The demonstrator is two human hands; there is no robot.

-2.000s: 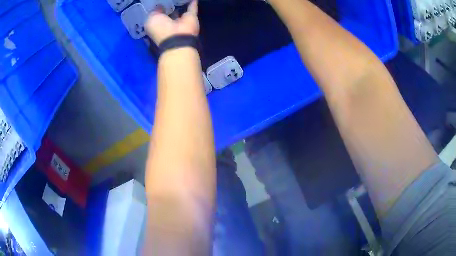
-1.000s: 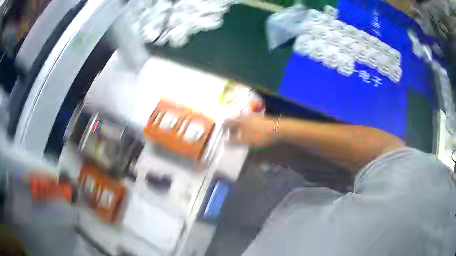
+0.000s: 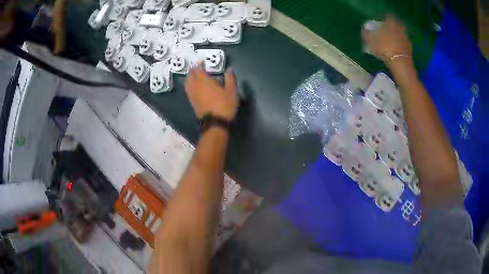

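Observation:
White socket units (image 3: 158, 81) lie in a loose pile on the dark green mat at the upper left. My left hand (image 3: 213, 96), with a black wristband, is over the mat at the pile's near edge. Its thumb is apart from the fingers, and its fingertips are at the edge of a unit (image 3: 212, 60). My right hand (image 3: 390, 40) is blurred at the upper right, beyond more socket units (image 3: 386, 201) in rows on the blue mat (image 3: 332, 214). A whitish patch shows at its fingertips; whether it grips something is unclear.
A crumpled clear plastic bag (image 3: 313, 104) lies against the rows of units. At the lower left is the machine, with an orange fixture (image 3: 140, 207), a small red light (image 3: 69, 186) and an orange driver head part (image 3: 36, 222). My left forearm crosses the machine's edge.
The view has turned from the crate to the machine, then to the mats. My right hand has left the machine beside the fixture for the upper right. My left hand has come into view at the pile.

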